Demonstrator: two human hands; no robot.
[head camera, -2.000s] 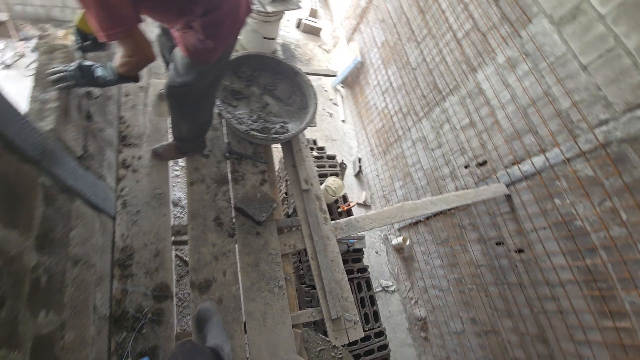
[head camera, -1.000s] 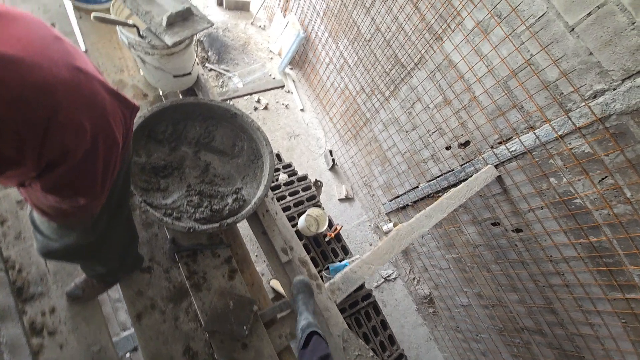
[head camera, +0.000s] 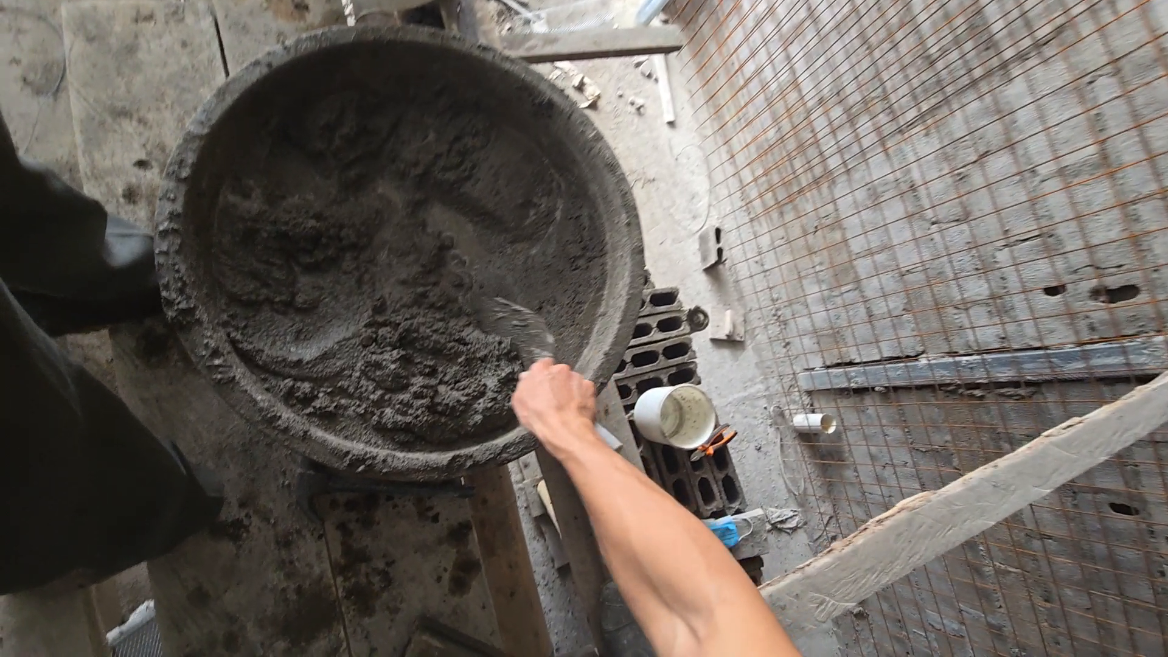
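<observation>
My right hand (head camera: 555, 401) reaches in over the near right rim of a large round mortar tub (head camera: 630, 274). Its fingers are closed around what looks like a trowel (head camera: 518, 324), whose blurred metal blade lies against the mortar; the handle is mostly hidden by the hand. Wet grey mortar (head camera: 392, 356) is heaped in the tub's lower half and spread unevenly up its far side. My left hand is out of view.
Another person's dark trouser legs (head camera: 64, 438) stand left of the tub on plank boards (head camera: 246, 566). To the right are hollow blocks (head camera: 662, 356), a white bucket (head camera: 675, 415), orange-handled pliers (head camera: 714, 442), a slanting timber (head camera: 985, 511) and a rebar mesh (head camera: 912, 228) before a block wall.
My right hand has come into view and reached into the tub with the tool. The view has moved much closer to the tub.
</observation>
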